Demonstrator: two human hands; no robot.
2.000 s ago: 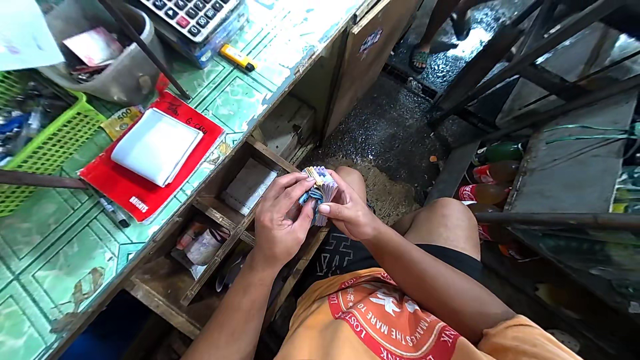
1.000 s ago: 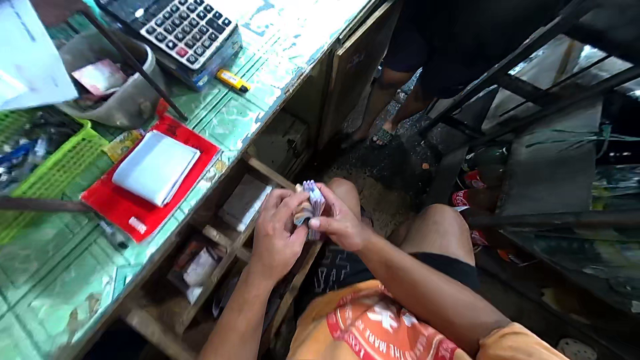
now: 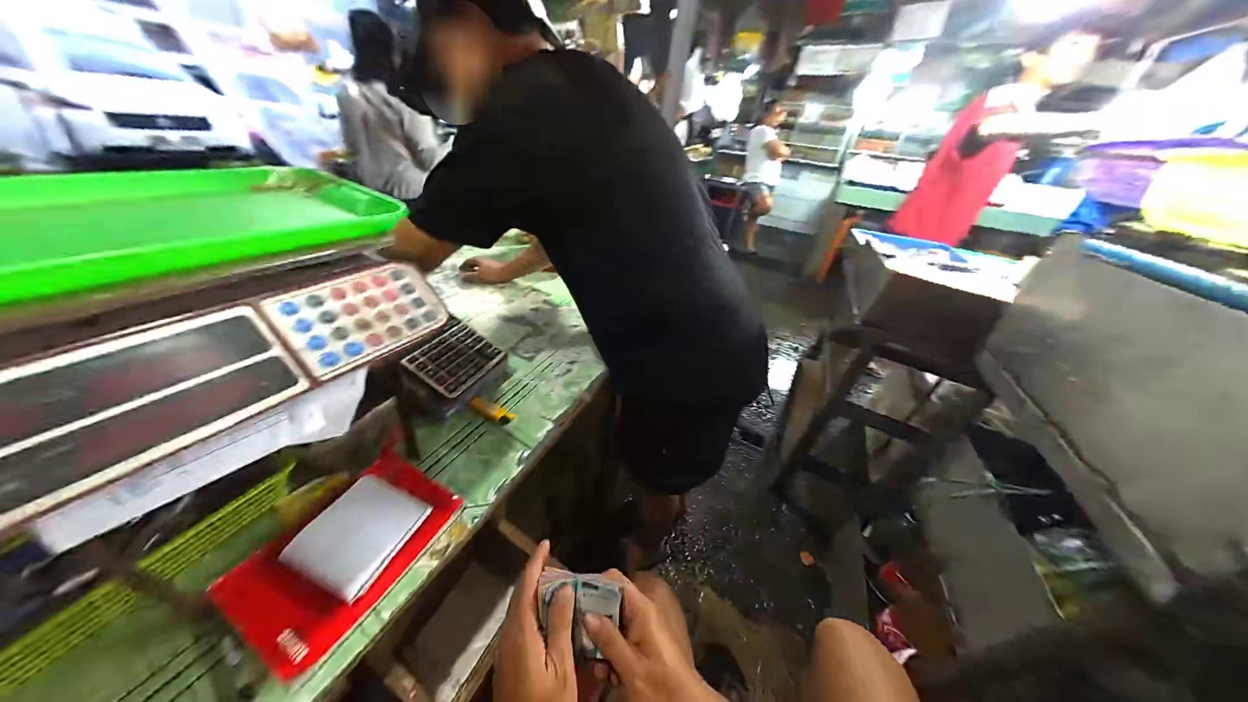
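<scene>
At the bottom middle of the head view, a small stack of cards or paper slips is held between both hands above my lap. My left hand grips its left side, with the thumb lying on its face. My right hand holds the right side, its thumb pressed on the front. Whether the stack is cards or banknotes I cannot tell. Just left of the hands is an open wooden drawer with compartments, under the counter edge.
A green-tiled counter bears a red folder with a white pad, a calculator, a yellow marker, a scale and a green tray. A person in black leans over it. A dark stool stands right.
The view has tilted up a lot. A person in black now leans on the counter; one second ago only legs showed near there. Both hands still hold the small stack.
</scene>
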